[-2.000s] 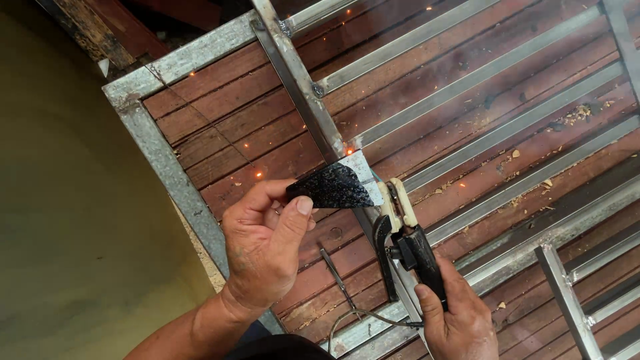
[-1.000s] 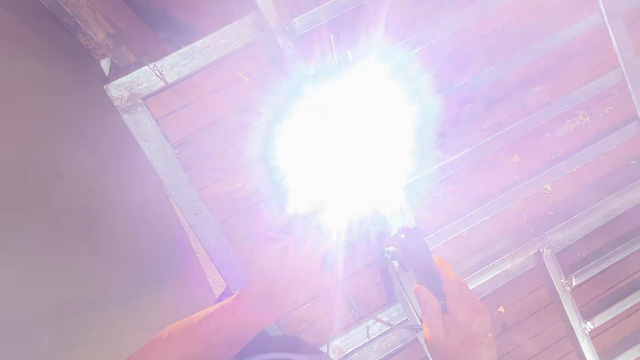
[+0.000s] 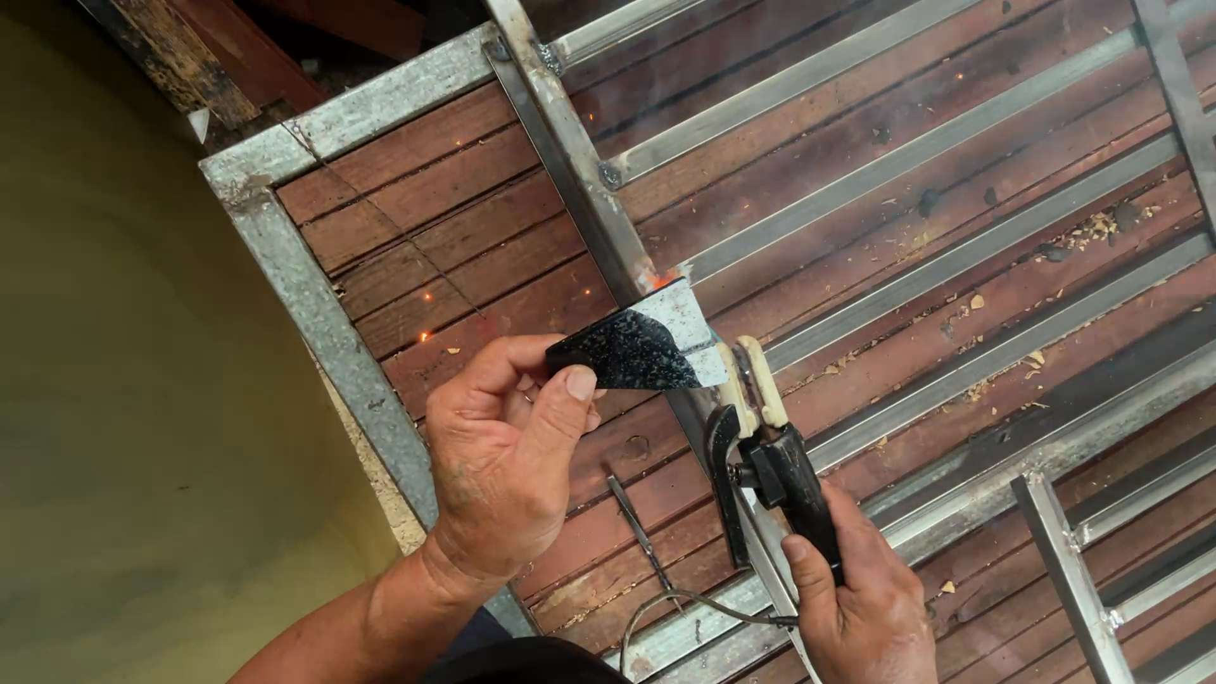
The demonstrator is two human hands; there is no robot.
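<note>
Between its thumb and fingers, my left hand pinches a dark welding lens plate with a whitish, spattered end. My right hand grips the black handle of a welding electrode holder, whose pale jaws lie just right of the plate. Past the plate's upper edge, a weld spot glows orange where a crossbar meets the steel tube of a metal frame. The electrode's tip is hidden behind the plate. A thin metal tool lies on the wooden slats below my hands.
Parallel steel bars run over reddish wooden decking. A galvanized outer frame borders murky greenish water at left. A cable loops near the holder. A second barred metal piece is at lower right. Chips, sparks and smoke are around.
The blinding white arc of a second ago has gone out, leaving an orange glow at the joint. Both hands are in nearly the same place as two seconds ago.
</note>
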